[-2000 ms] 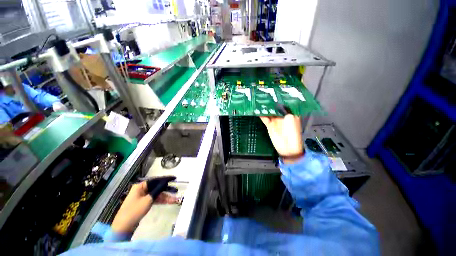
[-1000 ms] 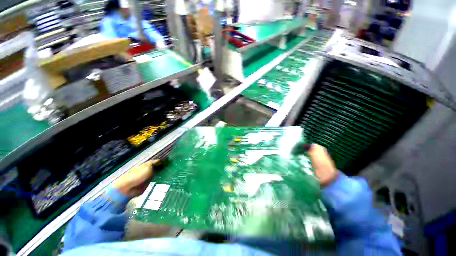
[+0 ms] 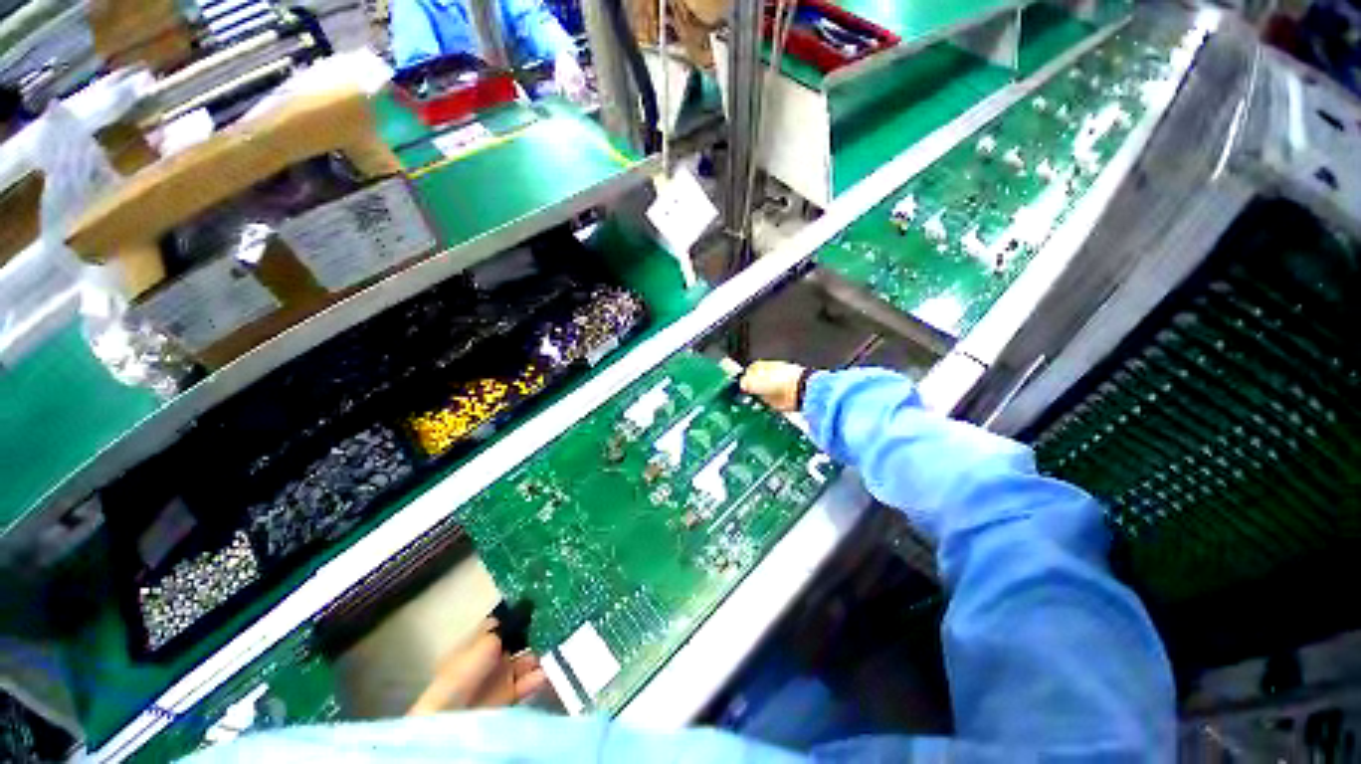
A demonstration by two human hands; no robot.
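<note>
A green printed circuit board (image 3: 605, 515) with white patches lies between the two conveyor rails (image 3: 373, 560). My right hand (image 3: 772, 384) holds its far edge, with a black finger cot at the fingertips. My left hand (image 3: 485, 669) is at its near left corner, with a black cot on a finger; the fingers touch the edge beside a white patch. My left wrist is hidden by the smock and the frame's lower edge.
The long black component bin tray (image 3: 332, 485) with yellow, grey and pale components runs behind the rail. More boards (image 3: 993, 187) lie farther along the line. A magazine rack (image 3: 1194, 433) full of boards stands right. Cardboard boxes (image 3: 284, 269) and a person's light blue sleeve (image 3: 433, 30) are behind.
The board has gone from the rack to in front of me, then down and away onto the rails, turned slanting along them. Both hands have moved with it.
</note>
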